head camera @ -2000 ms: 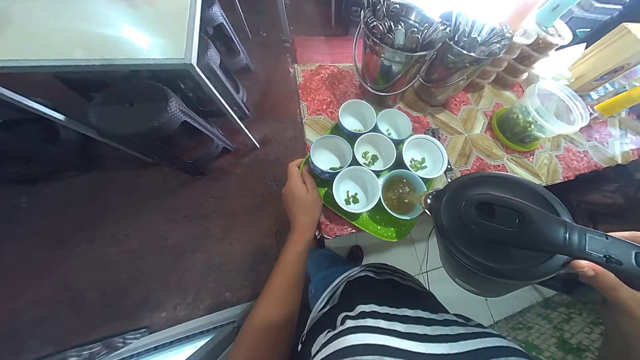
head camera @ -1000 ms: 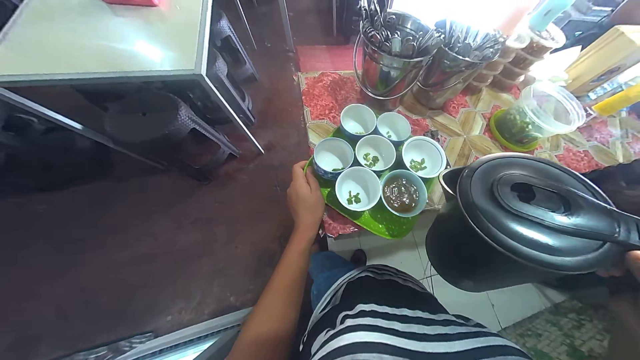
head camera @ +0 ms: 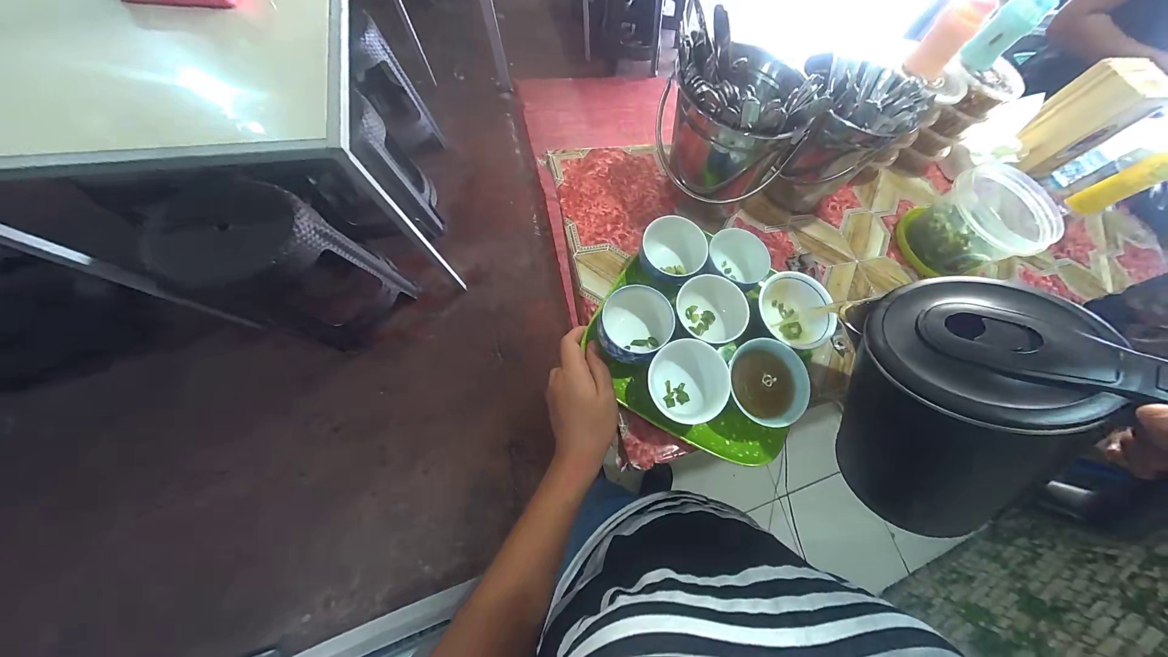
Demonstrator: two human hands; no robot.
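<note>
My left hand (head camera: pixel 584 397) grips the left edge of a green tray (head camera: pixel 744 444) that carries several small cups. At the right edge of the view my right hand (head camera: pixel 1141 443) holds the handle of a black pitcher (head camera: pixel 949 456). The pitcher's spout points left, and a thin stream runs from it into the white cup at the tray's right (head camera: pixel 796 315), where chopped green leaves lie. Brown liquid fills the light blue cup (head camera: pixel 769 383) just below. The other cups, such as the front white cup (head camera: pixel 689 383), show bits of green and no visible liquid.
Metal buckets of cutlery (head camera: pixel 730 155) stand behind the tray on a patterned cloth (head camera: pixel 611 196). To their right are a plastic tub of chopped greens (head camera: pixel 967 219), bottles and a box (head camera: pixel 1090 114). A table (head camera: pixel 182 160) with dark stools (head camera: pixel 219 233) is at left. Another person's arm (head camera: pixel 1095 32) shows.
The pitcher has moved from the light blue cup, now fuller, to the white cup above it, and a stream now falls there. My left hand has stayed at the tray's edge.
</note>
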